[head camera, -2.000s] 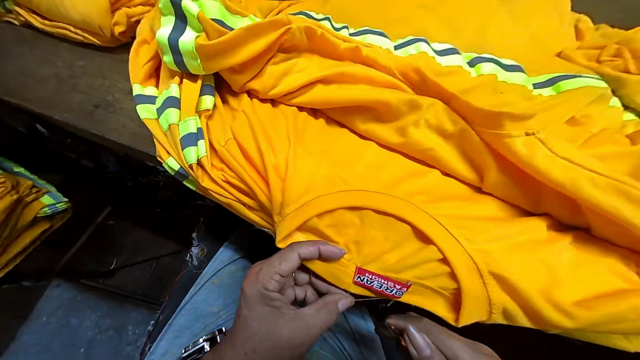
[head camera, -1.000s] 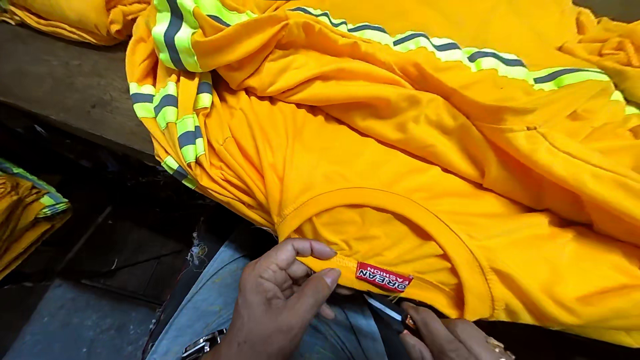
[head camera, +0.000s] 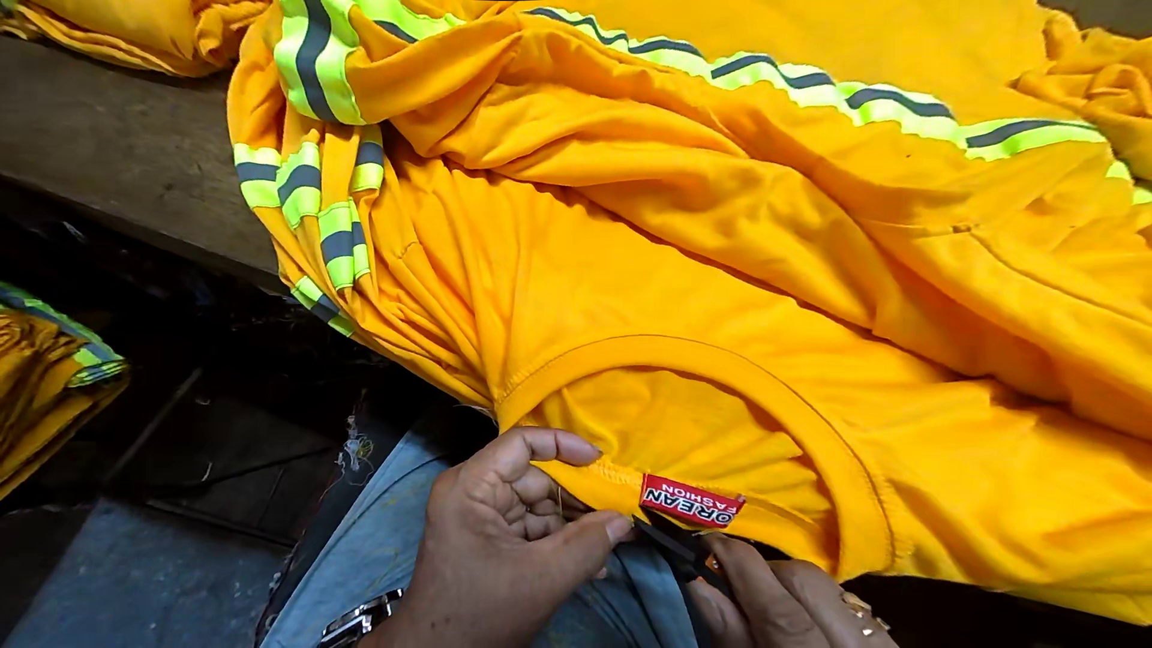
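Observation:
An orange T-shirt with a round ribbed collar lies spread in front of me. Inside the back of its neckline is a red label bearing writing. My left hand pinches the collar edge just left of the label, thumb below and index finger above. Below the label, my right hand holds a small dark cutting tool, perhaps thread snips, its tip at the collar edge near my left thumb. Much of the tool is hidden by my right fingers.
Yellow-green reflective tape with a grey stripe crosses the gathered orange cloth. The wooden table edge runs along the left. More orange garments lie at the upper left and in a folded stack at the lower left. My lap is under the collar.
The dark tool, not visible two seconds ago, came into view in my right hand and now has its tip nearer my left thumb. My left thumb has moved closer to the label.

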